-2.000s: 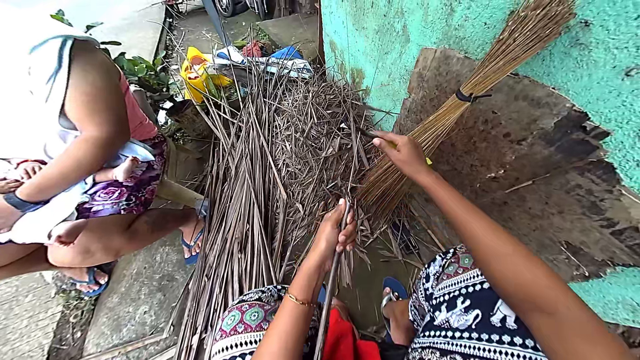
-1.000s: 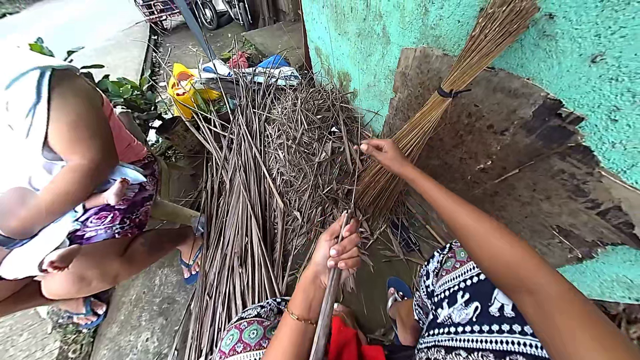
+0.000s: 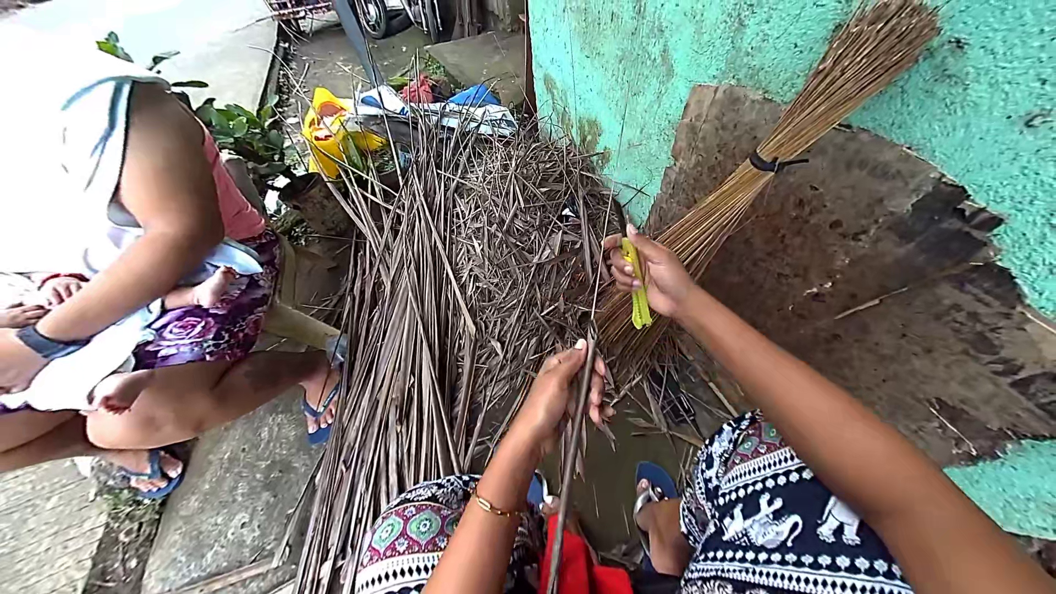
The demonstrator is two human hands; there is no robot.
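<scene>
My left hand (image 3: 565,392) is closed around a long dried palm leaflet (image 3: 569,470), whose thin rib rises past my fingers toward the upper right. In my right hand (image 3: 648,272), above and to the right of the left, is a yellow-handled knife or cutter (image 3: 636,285); its blade is hard to make out. Long dried palm leaflets (image 3: 404,330) lie in a bundle left of my hands. Behind them is a heap of stripped leaf scraps (image 3: 528,223). A bundle of thin ribs (image 3: 726,206), tied with a black band (image 3: 767,163), leans right of my right hand.
A worn wooden board (image 3: 833,247) leans against the green wall (image 3: 627,74). On the left sits a person (image 3: 165,214) holding a small child, feet near the leaflets. Yellow plastic (image 3: 330,136), a white and blue sack (image 3: 445,115) and a plant pot (image 3: 318,206) stand behind the pile.
My right hand has come lower and nearer my left hand than one second ago, and the yellow handle shows plainly now. My left hand still holds a leaflet.
</scene>
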